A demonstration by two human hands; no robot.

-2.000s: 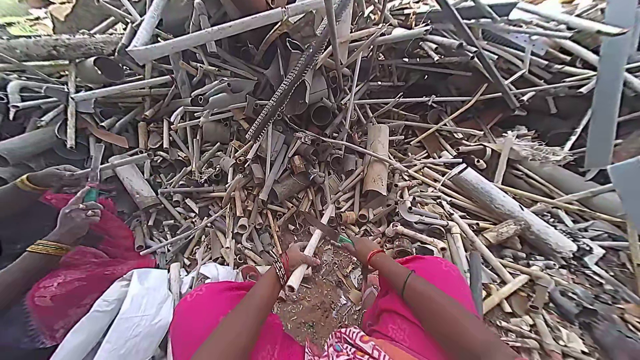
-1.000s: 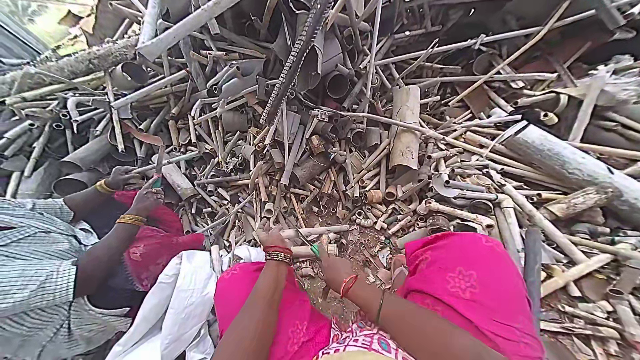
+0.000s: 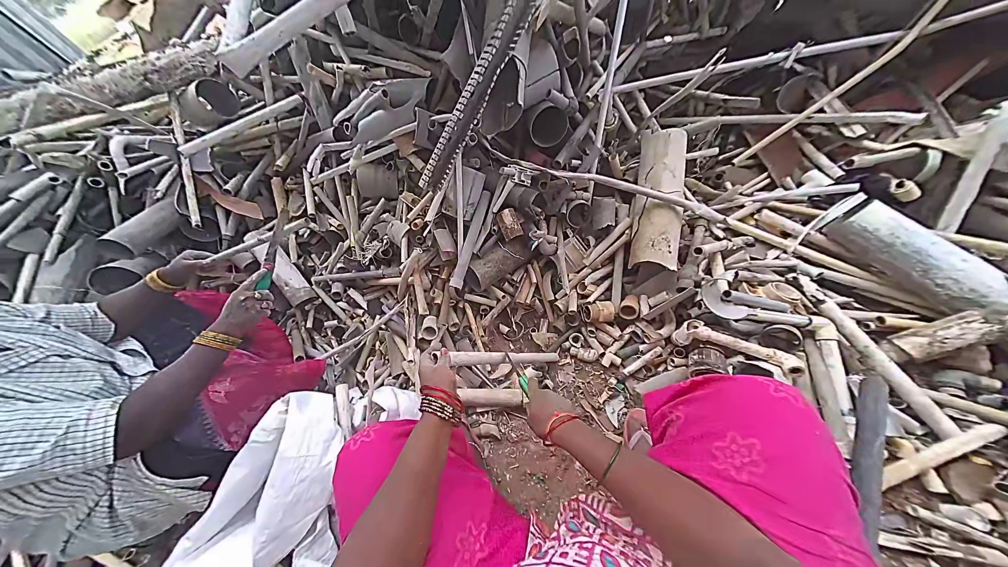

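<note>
My left hand (image 3: 439,382) is closed round the left end of a thin plastic pipe piece (image 3: 504,358), which points right above the ground between my knees. A thicker pale pipe piece (image 3: 490,398) lies just below it, running between my two hands; whether a hand holds it I cannot tell. My right hand (image 3: 545,405) grips the green handle (image 3: 524,383) of a knife, whose narrow blade (image 3: 513,364) reaches up to the thin pipe. Scrap pipe pieces (image 3: 598,311) lie just beyond both hands.
At the left, a co-worker's hands (image 3: 236,311) hold a green-handled blade and a thin pipe. A large heap of scrap pipes rises ahead, with a wide grey pipe (image 3: 913,252) at the right and a black ribbed strip (image 3: 472,94) above. White cloth (image 3: 287,472) lies by my left knee.
The pale pipe that slanted down between my hands two seconds ago now lies level. A thin pipe piece is now in my left hand, crossed by the blade. The view has shifted left.
</note>
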